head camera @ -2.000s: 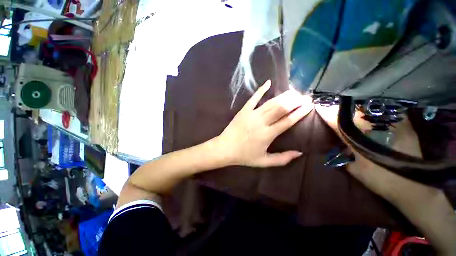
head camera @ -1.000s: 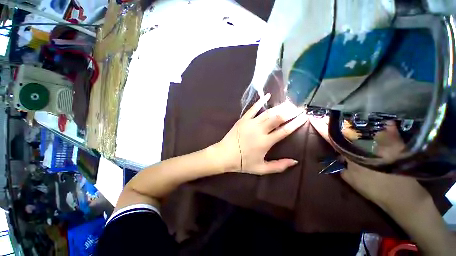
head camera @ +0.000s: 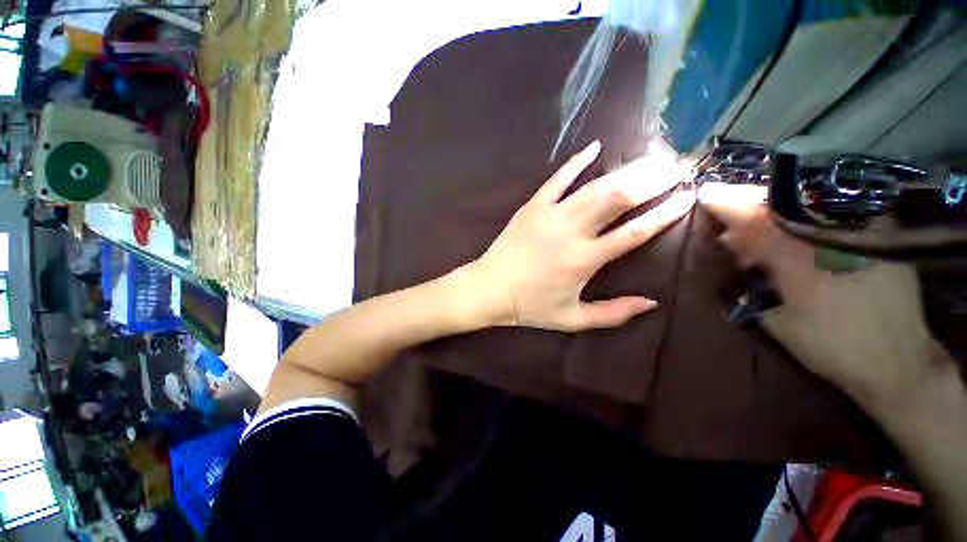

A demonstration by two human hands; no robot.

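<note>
A dark brown garment panel [head camera: 456, 180] lies on the white table, its curved edge at the top. My left hand [head camera: 573, 249] lies flat on it, fingers spread, fingertips beside the bright needle area [head camera: 679, 175]. The grey-white and blue sewing machine head [head camera: 742, 74] fills the upper right. My right hand [head camera: 838, 296] is at the right of the needle area, partly behind a dark curved guard [head camera: 869, 235] and blurred. Small dark snips [head camera: 753, 305] with metal points are tucked in it. A seam line runs down the panel from the needle area.
White thread tails [head camera: 583, 90] hang by the head. A taped cardboard strip [head camera: 233, 159] lines the white table's [head camera: 308, 201] far edge. Beyond it are a beige device with a green centre [head camera: 80, 172] and blue baskets [head camera: 201, 471]. A red container [head camera: 864, 498] is at the bottom right.
The view has shifted, so the machine head sits higher and further right. My right hand has moved closer to the needle area. My left hand keeps its spread pose on the panel.
</note>
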